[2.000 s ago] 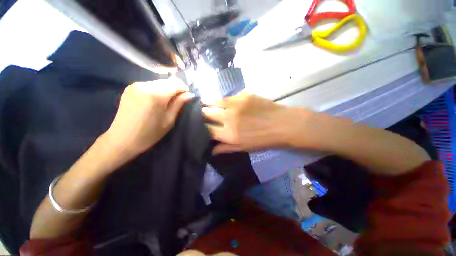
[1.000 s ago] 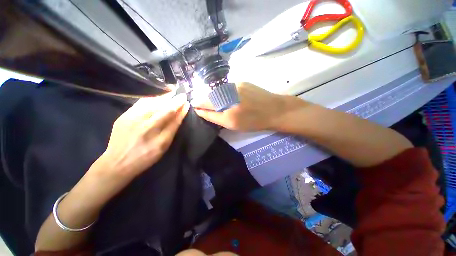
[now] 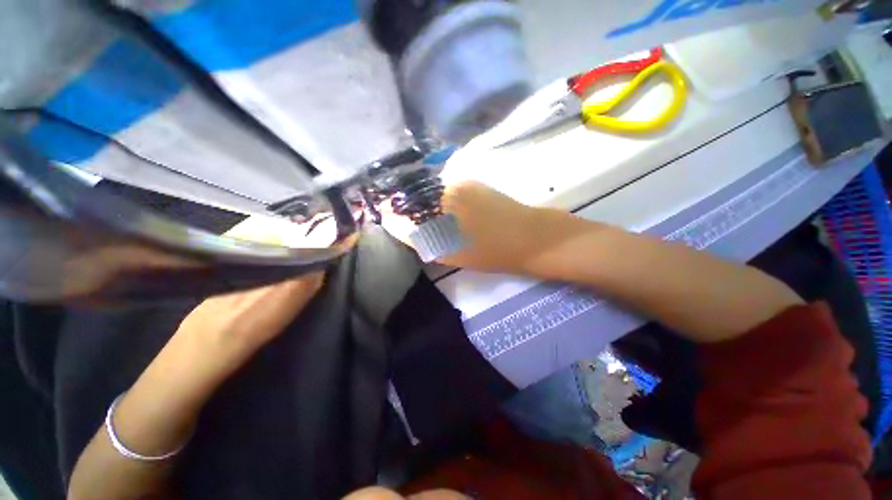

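The black garment piece (image 3: 293, 391) runs from the needle area down over the table's front edge into my lap. My left hand (image 3: 240, 312) lies on the cloth left of the needle, its fingertips partly hidden behind the machine head's curved edge. My right hand (image 3: 489, 229) is at the right of the needle, its fingers at the cloth edge and partly hidden behind the ribbed tension dial (image 3: 438, 237). Its grip cannot be seen clearly. The presser foot area (image 3: 367, 210) is between my hands, small and partly hidden.
The white and blue machine head (image 3: 284, 88) fills the upper left. Scissors with red and yellow loops (image 3: 636, 103) lie right of the needle. A ruler scale (image 3: 587, 293) runs along the table's front edge. A dark framed block (image 3: 843, 119) lies far right, above a blue basket (image 3: 861, 244).
The view has shifted, so the machine head covers more of the upper left and hides my left fingertips. The scissors appear slightly lower and further left. Both hands stay by the needle.
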